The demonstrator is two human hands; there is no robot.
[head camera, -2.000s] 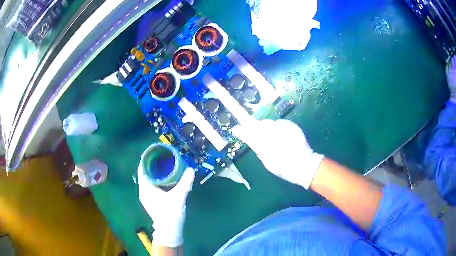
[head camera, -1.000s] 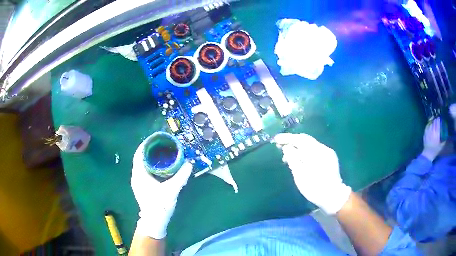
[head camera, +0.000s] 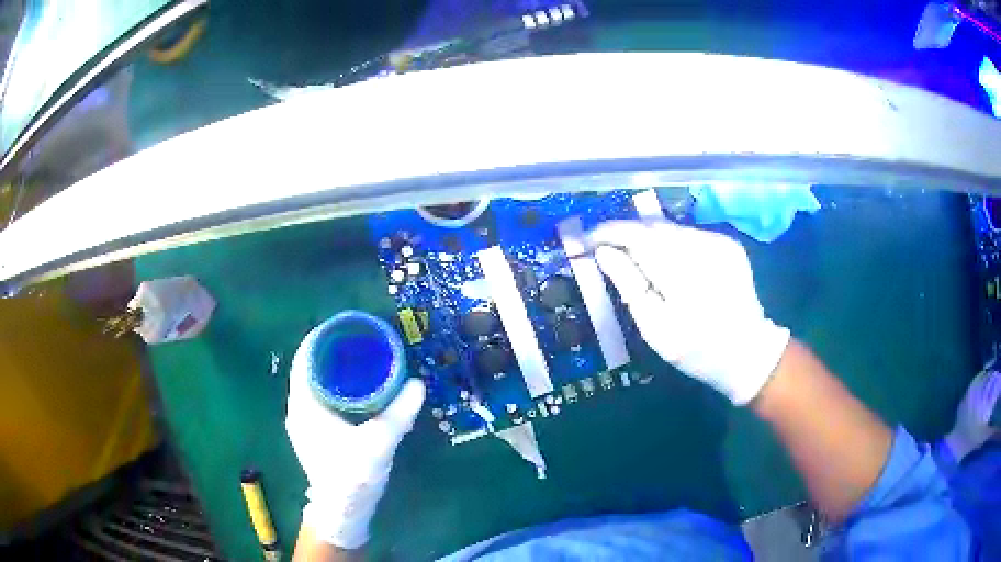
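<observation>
My left hand (head camera: 353,445), in a white glove, holds a round glass jar (head camera: 357,362) with liquid that glows blue. The jar is beside the lower left edge of a large circuit board (head camera: 439,285), glowing blue and full of parts. Long pale strips (head camera: 513,318) run across the board, with dark round parts between them. My right hand (head camera: 694,304), also gloved, is over the board's right side, fingers pinched together near the strips. A brush is not clearly visible in the fingers. The lamp hides the board's far part; only one ring's edge shows.
A long white lamp (head camera: 527,121) crosses the upper view. A crumpled cloth (head camera: 757,209) lies right of the board. A whitish container with thin sticks (head camera: 176,308) and a yellow marker (head camera: 259,514) lie at left. Another person's hand (head camera: 975,412) shows at the right edge.
The view has shifted, and the lamp now covers the upper part of the board and its rings. My right hand has moved from the board's near edge farther over the board. The jar stays in my left hand.
</observation>
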